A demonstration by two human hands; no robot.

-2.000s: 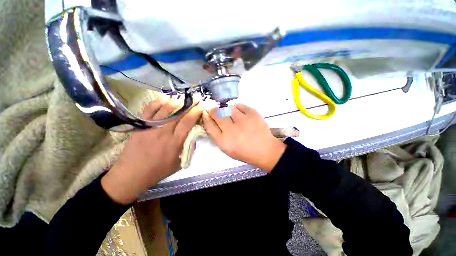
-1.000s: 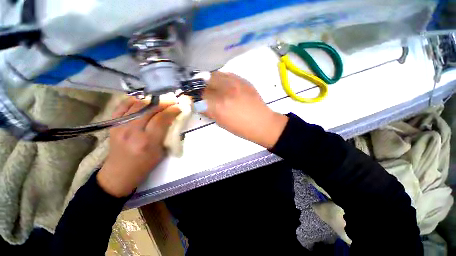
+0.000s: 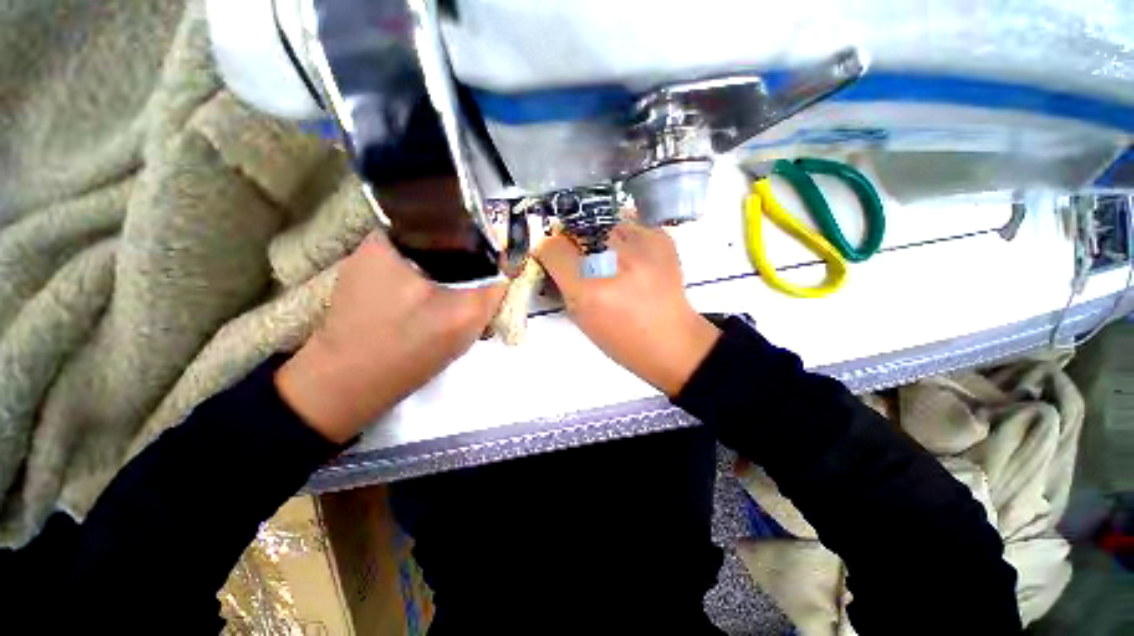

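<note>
The beige fleece garment (image 3: 162, 249) lies in folds at the left, and a narrow piece of its edge (image 3: 520, 306) shows between my hands. My left hand (image 3: 386, 329) grips the cloth, its fingertips partly hidden behind the shiny curved machine part. My right hand (image 3: 631, 298) is at the presser foot and needle area (image 3: 582, 214), fingers bent close to the cloth edge and a small grey-blue block (image 3: 598, 263). Whether its fingertips hold the cloth is unclear. The white sewing machine (image 3: 560, 50) with a blue stripe stands above both hands.
Scissors with yellow and green handles (image 3: 796, 267) lie on the white table (image 3: 920, 267), right of my right hand. A beige cloth heap (image 3: 995, 422) is below the table edge at the right. A cardboard box (image 3: 305, 578) stands below at the left.
The view has shifted since the earlier frames. My right hand has drawn back from beside the needle area to just in front of it. The cloth edge stays between my hands.
</note>
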